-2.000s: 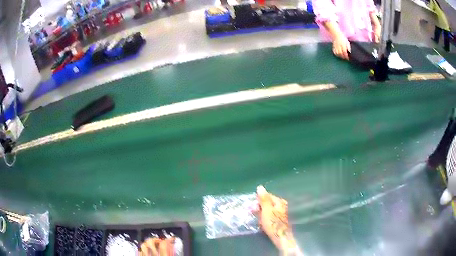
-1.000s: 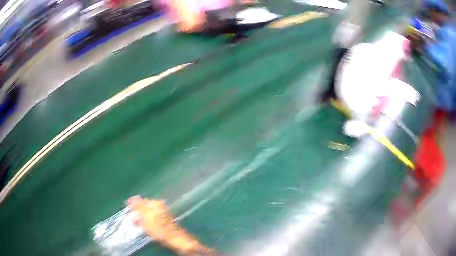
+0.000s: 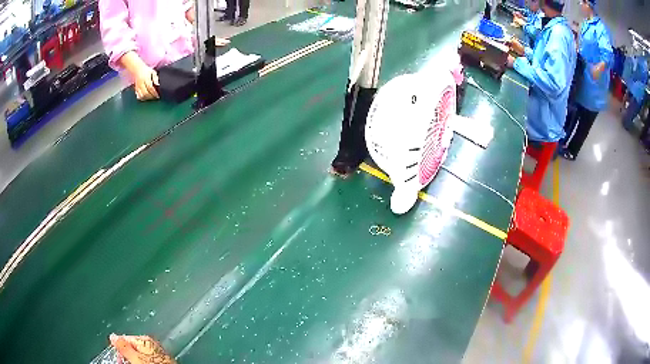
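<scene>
My right hand (image 3: pixel 141 350) is at the bottom left edge, mostly cut off. Its fingers are on the clear plastic bag (image 3: pixel 105 356), of which only a small shiny corner shows beside the fingertips. My left hand is not in view, and neither is the parts tray. The green bench top (image 3: pixel 235 206) has many tiny whitish specks scattered on it.
A white and pink cat-face fan (image 3: pixel 406 135) stands beside a metal post (image 3: pixel 360 92), with loose yellowish rings (image 3: pixel 380 230) nearer me. A person in pink (image 3: pixel 146 32) touches a black object (image 3: pixel 176 84) across the bench. Red stools (image 3: pixel 538 224) and workers in blue (image 3: pixel 549 78) are right.
The view has swung to the right. The parts tray and my left hand have left the picture, my right hand and the bag have shifted to the bottom left edge, and the fan has come in sharply.
</scene>
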